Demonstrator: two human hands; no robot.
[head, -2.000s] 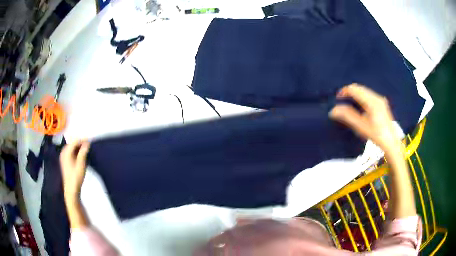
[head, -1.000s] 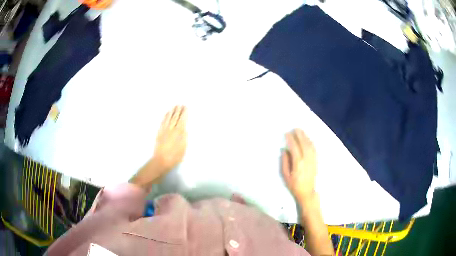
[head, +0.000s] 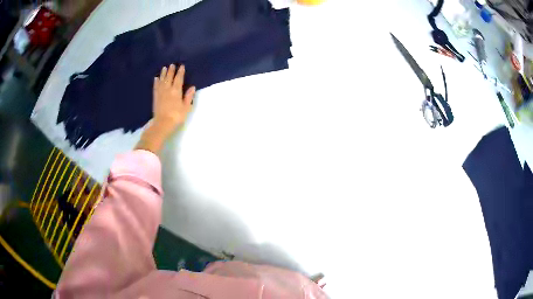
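Observation:
A dark navy cloth piece [head: 216, 47] with jagged, fringed edges lies flat at the left of the white table. My left hand [head: 170, 102] lies on its near edge, palm down, fingers slightly apart, holding nothing. A second navy cloth [head: 501, 193] lies at the far right, cut off by the picture's edge. The shears [head: 425, 80] lie on the table at the upper right, blades pointing away. My right hand is not clearly in view; only a small tip shows by the pink sleeve at the bottom, too little to tell its state.
The white table [head: 327, 175] has a curved edge near me. A yellow wire basket [head: 61, 198] stands below the table edge at the left, over green floor. Thin tools and dark scraps [head: 447, 44] lie at the upper right. An orange thing is cut off at the top.
The view has turned left. My left hand has moved from the bare table onto the fringed navy cloth. My right hand has dropped back to the bottom edge, nearly out of view.

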